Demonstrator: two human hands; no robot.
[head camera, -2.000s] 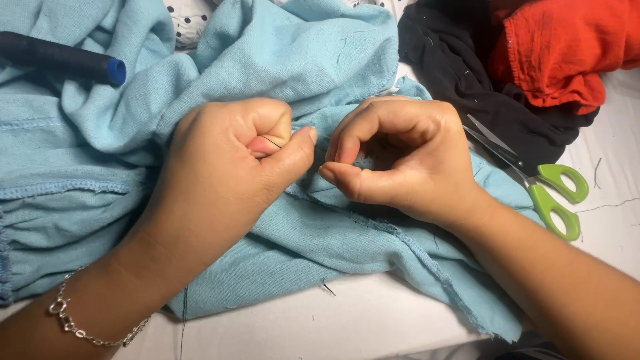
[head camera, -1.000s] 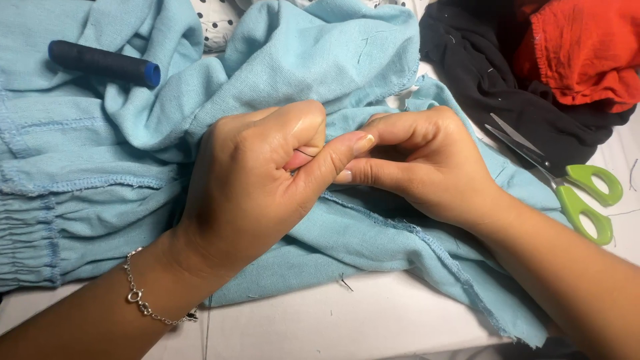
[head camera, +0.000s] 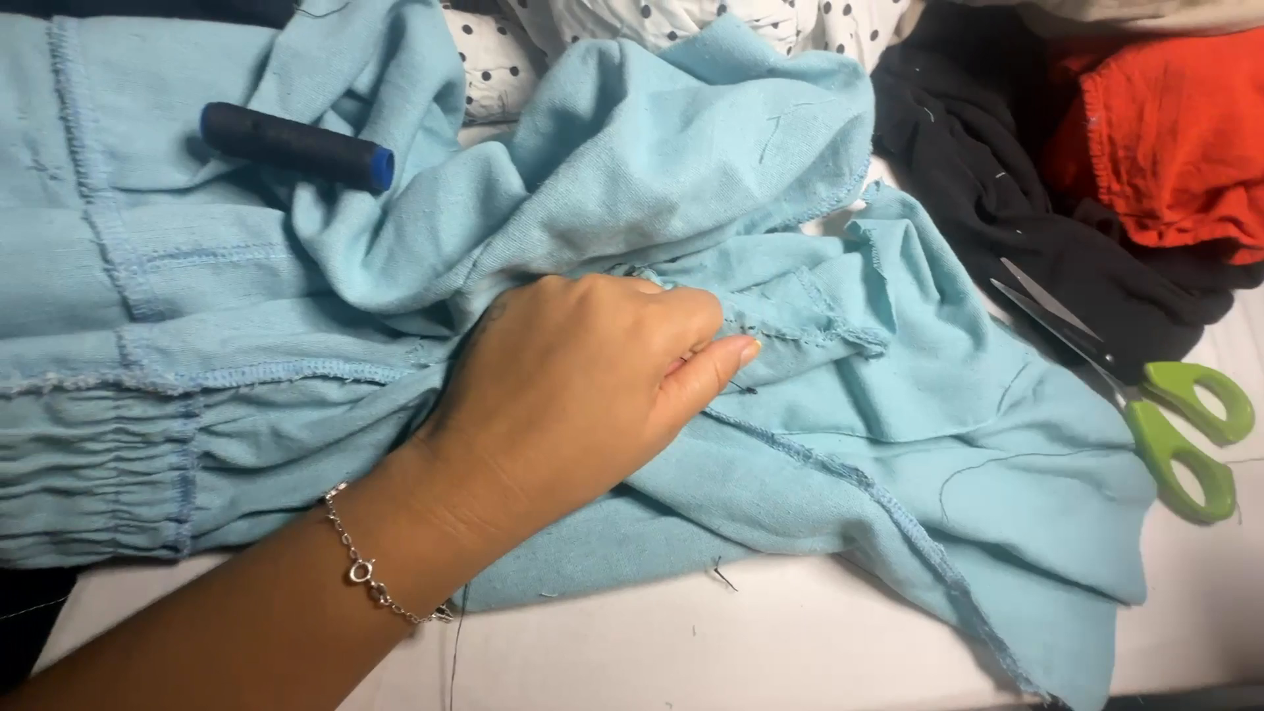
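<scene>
My left hand (head camera: 592, 365), with a silver chain bracelet (head camera: 361, 571) at its wrist, rests closed on the light blue fabric garment (head camera: 691, 178). Its thumb lies against the curled fingers; what is inside them is hidden. A dark thread (head camera: 456, 632) hangs down near the wrist, and a knotted bit of dark thread (head camera: 743, 389) shows just below the thumb tip. My right hand is out of the frame. On the garment at the upper left lies a dark blue thread spool (head camera: 296, 146). Scissors with green handles (head camera: 1185, 444) lie partly open at the right edge of the garment.
Black fabric (head camera: 978, 148) and red fabric (head camera: 1175, 138) are heaped at the upper right. White polka-dot fabric (head camera: 671, 25) lies behind the garment. Loose thread scraps (head camera: 724, 575) are scattered on the garment, and the white table surface (head camera: 592, 642) shows along the front.
My right hand, whose fingers were by my left hand's a second ago, has left the view. My left hand remains closed over the blue garment.
</scene>
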